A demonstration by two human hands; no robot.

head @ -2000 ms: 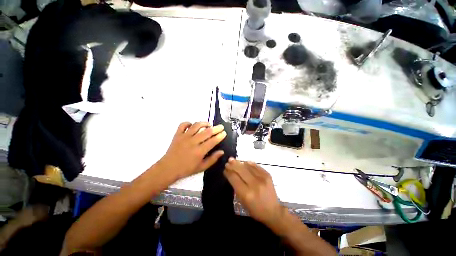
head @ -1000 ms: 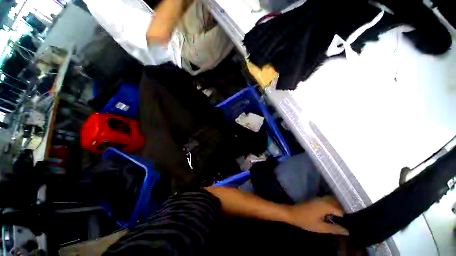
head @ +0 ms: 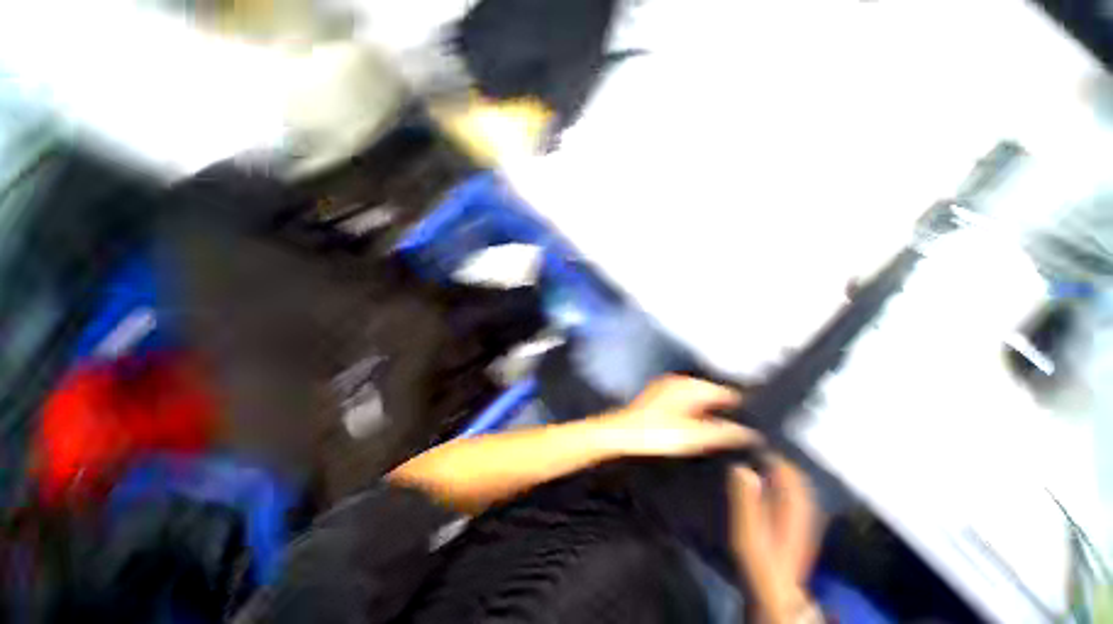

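Observation:
The view is strongly blurred. A long black fabric strip (head: 834,343) runs across the white table from the needle area (head: 941,224) to the front edge, where both my hands are. My left hand (head: 690,414) is at the table edge, its fingers at the near part of the strip. My right hand (head: 778,530) is just below it, fingers pointing up towards the strip. Blur hides whether either hand grips the cloth. Dark cloth lies under and around the hands.
The white table (head: 720,183) has a diagonal front edge. A blue crate (head: 470,219) with pale pieces is below it. A red object (head: 128,421) and more blue plastic are at the left. A yellowish piece (head: 500,128) is at the table's far corner.
The view has swung; the machine's needle area shows again at the right. My right hand has come into view near my left. The strip now runs up from the table edge to the needle area.

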